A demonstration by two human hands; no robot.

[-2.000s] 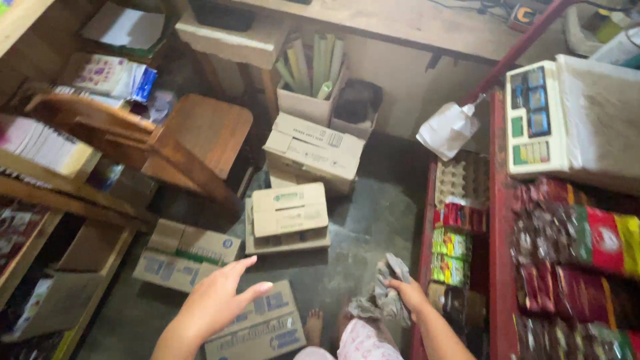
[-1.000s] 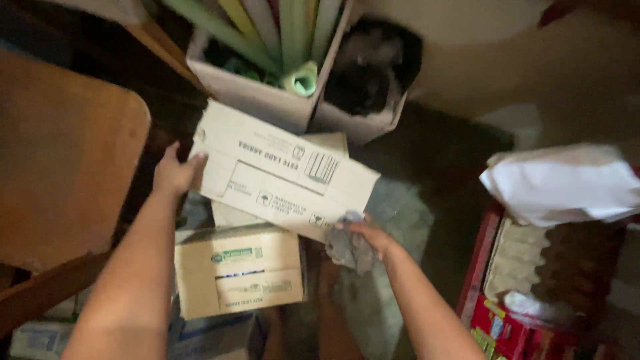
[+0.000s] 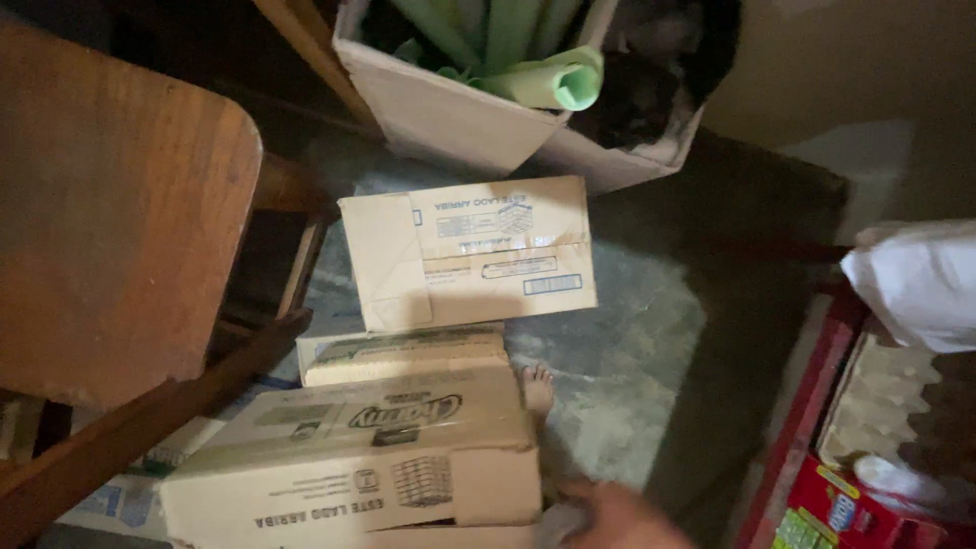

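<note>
My right hand (image 3: 621, 518), blurred, is at the bottom edge, closed on a grey cloth (image 3: 563, 524) beside the lower right corner of a large printed cardboard box (image 3: 351, 457). My left hand is out of the frame. Behind the large box sits a smaller carton (image 3: 404, 354). Farther back, a flat-topped cardboard box (image 3: 473, 259) with blue print stands on the floor, in front of a carton (image 3: 457, 114) of rolled green sheets (image 3: 534, 80). A bare foot (image 3: 538, 387) shows right of the boxes.
A brown wooden chair seat (image 3: 122, 206) stands at the left, its wooden rail (image 3: 152, 427) running beside the boxes. A red shelf edge (image 3: 793, 412) with egg trays (image 3: 877, 396), red packets (image 3: 839, 496) and a white bag (image 3: 915, 282) is at the right. Concrete floor (image 3: 633, 328) lies between.
The large box my hands held at both ends has come toward me, uncovering the blue-printed box behind. My left hand has gone out of view; my right hand has moved down.
</note>
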